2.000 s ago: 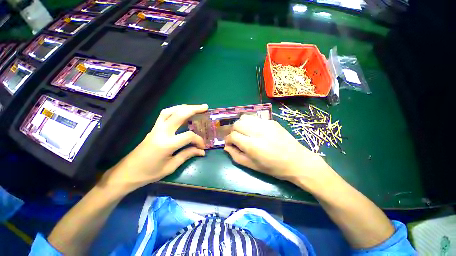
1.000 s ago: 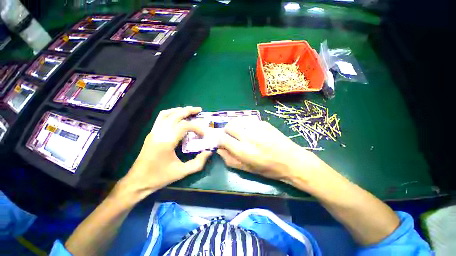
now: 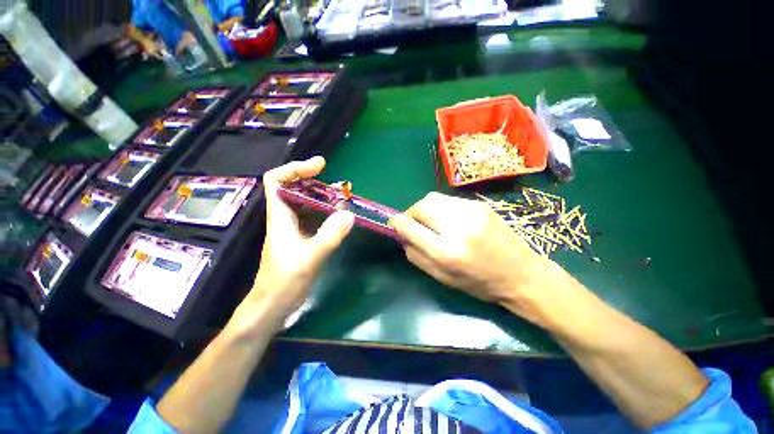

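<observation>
A pink-rimmed phone frame [image 3: 367, 212] is held above the green mat, tilted steeply so that mostly its edge shows. A small orange flex cable [image 3: 344, 190] shows near its left end. My left hand [image 3: 293, 229] grips the left end between fingers and thumb. My right hand [image 3: 462, 246] has its fingertips at the right end of the frame. I cannot tell whether a swab is in the right fingertips.
Black foam trays [image 3: 222, 154] with phone frames lie at the left. An orange-red bin [image 3: 492, 140] of swabs, a heap of used swabs [image 3: 543, 222] and a clear zip bag [image 3: 586, 125] lie at the right. Another person's arm [image 3: 161, 25] shows at the far left bench.
The phone frame has gone from lying nearly flat, face up, to steeply tilted and raised. My left hand has turned with it; my right hand has moved to its right end. The view has tilted up.
</observation>
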